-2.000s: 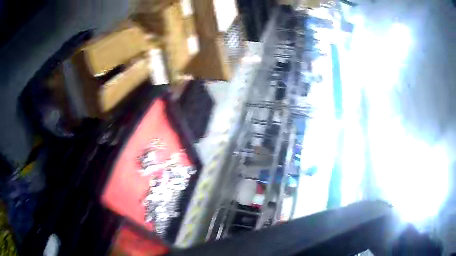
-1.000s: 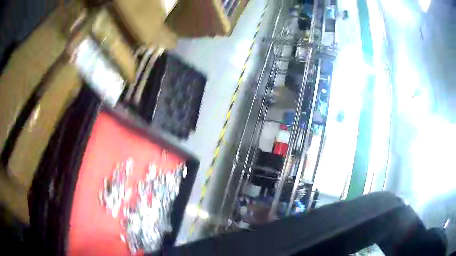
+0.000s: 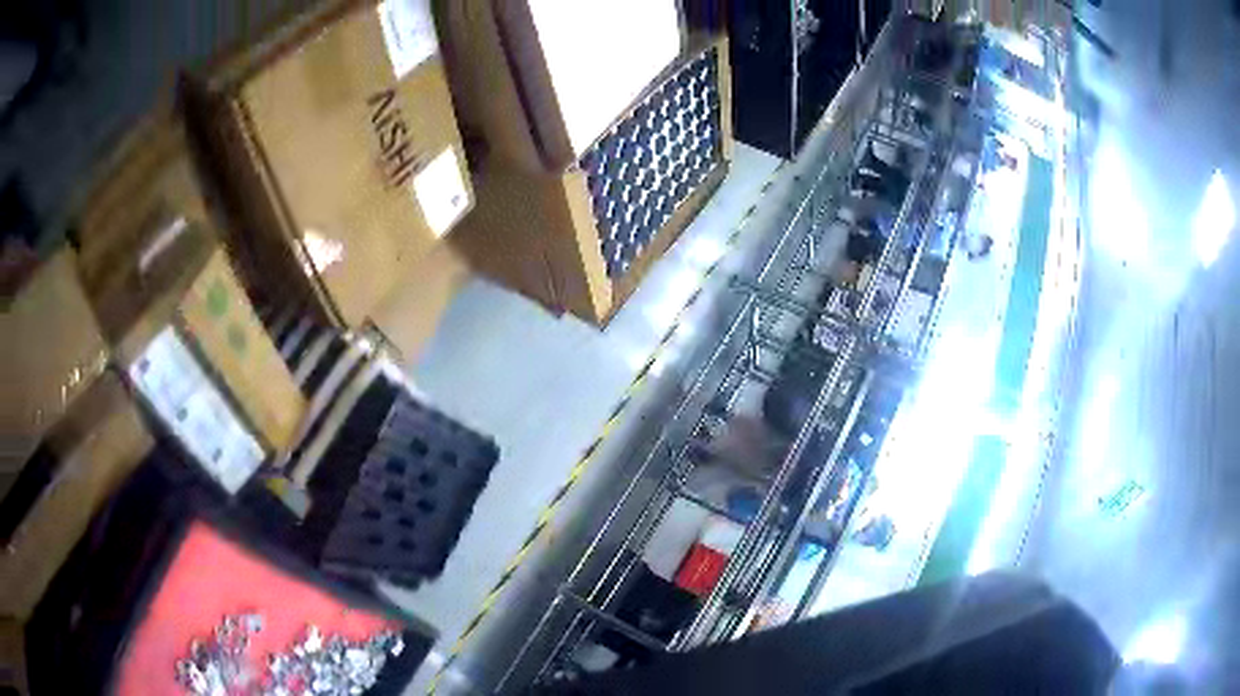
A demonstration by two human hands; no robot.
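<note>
No hand shows in the head view. Nearest in front of me is a black bin (image 3: 394, 623) at the lower left, cut off by the lower edge. It has a pink-red sheet (image 3: 184, 592) inside, and many small shiny silver parts (image 3: 320, 661) lie heaped on it. Their kind is too blurred to tell. Beside it stands a black tray (image 3: 415, 492) with rows of small dark recesses or parts.
Brown cartons (image 3: 347, 150) with white labels stand at the upper left. An open carton (image 3: 653, 177) shows round parts in rows. Yellow-black tape (image 3: 585, 483) marks the floor beside a long metal-framed line (image 3: 782, 469). A dark strap or arm (image 3: 870, 646) crosses the lower edge.
The view has shifted. The bin with the pink-red sheet has moved down and left in the picture, and more cartons and floor now show.
</note>
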